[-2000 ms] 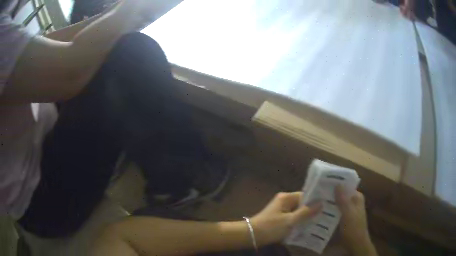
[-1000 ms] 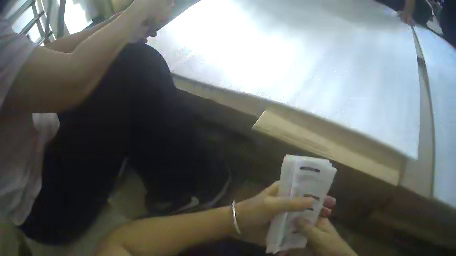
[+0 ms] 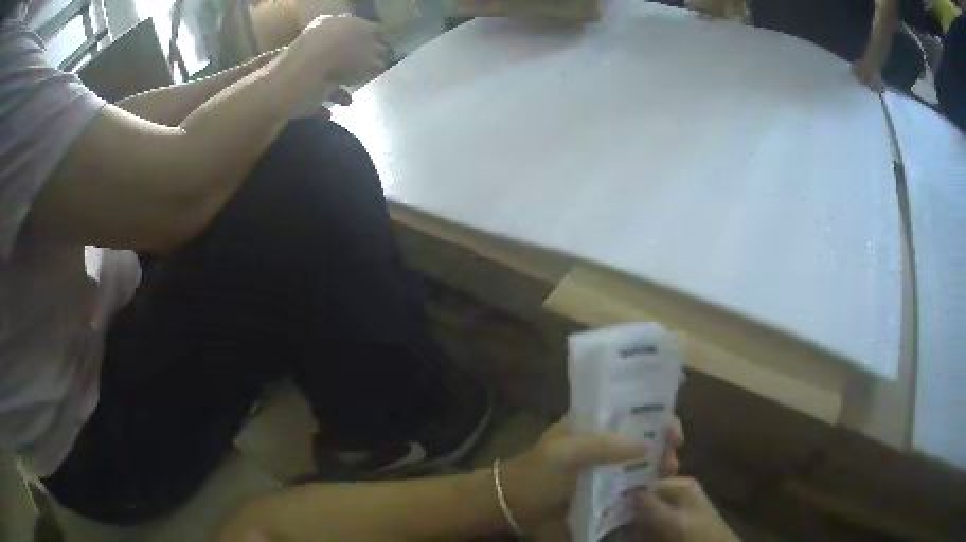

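Observation:
A thick leaflet bundle [image 3: 623, 386], white with short dark bars down its front, stands roughly upright in front of the table edge at the lower right of centre. My left hand [image 3: 556, 471], with a thin bracelet at the wrist, is closed around its lower left side, thumb across the front. My right hand [image 3: 683, 508] is at the bundle's lower right, its fingers on the lower front; it is partly cut off by the bottom edge and slightly blurred. The bundle's lower end is partly hidden by my hands.
A white foam sheet [image 3: 657, 148] covers the table, with a second sheet [image 3: 943, 275] beyond a narrow gap at right. A cardboard flap [image 3: 699, 344] sticks out along the front edge. A seated person's dark-trousered knee [image 3: 307, 201] is close at left. Other people's hands show at the far edge.
The bundle has moved left and stands more upright. My right hand has shifted from the bundle's upper right side to its lower front. The neighbour's hands at upper left show more fully.

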